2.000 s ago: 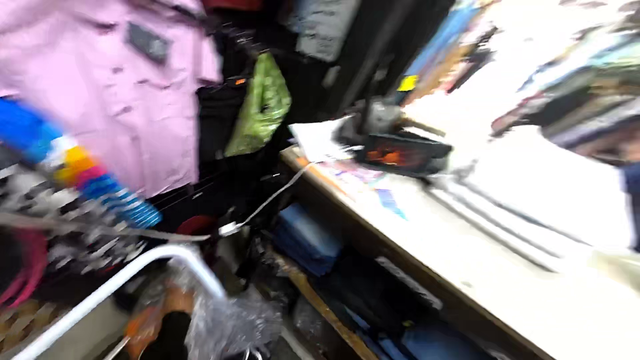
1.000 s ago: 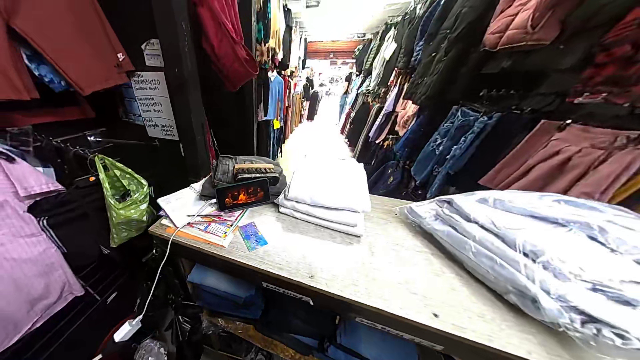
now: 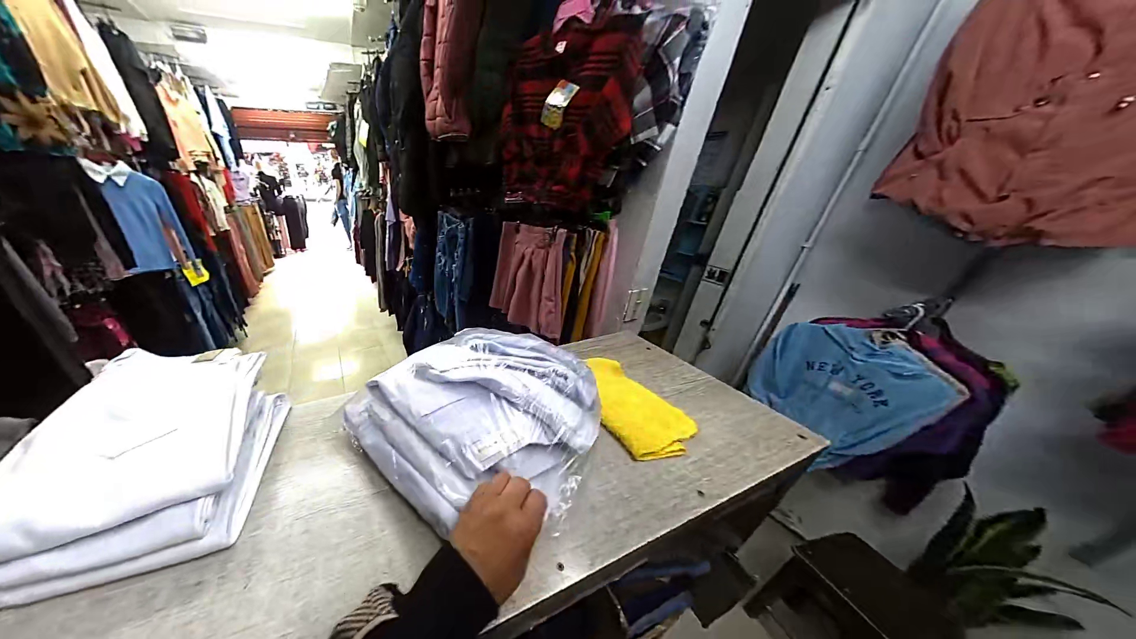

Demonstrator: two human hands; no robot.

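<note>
My left hand (image 3: 501,532), in a dark sleeve, reaches in from the bottom. Its fingers are curled on the near edge of a clear plastic bag of folded white garments (image 3: 479,408); the thumb is hidden. A folded yellow cloth (image 3: 643,413) lies just right of the bag. To the left, a separate stack of folded white garments (image 3: 133,453) sits on the grey wood-look counter (image 3: 311,541). My right hand is out of view.
Clothes racks line both sides of a tiled aisle (image 3: 311,328) beyond the counter. At the right hang a light blue printed shirt (image 3: 843,382) and a salmon garment (image 3: 1021,133). A dark stool (image 3: 870,586) and a potted plant (image 3: 994,568) stand at the lower right.
The view has swung right along the counter. My left hand has come into view and is now on the bagged garments, which had no hand on them one second ago.
</note>
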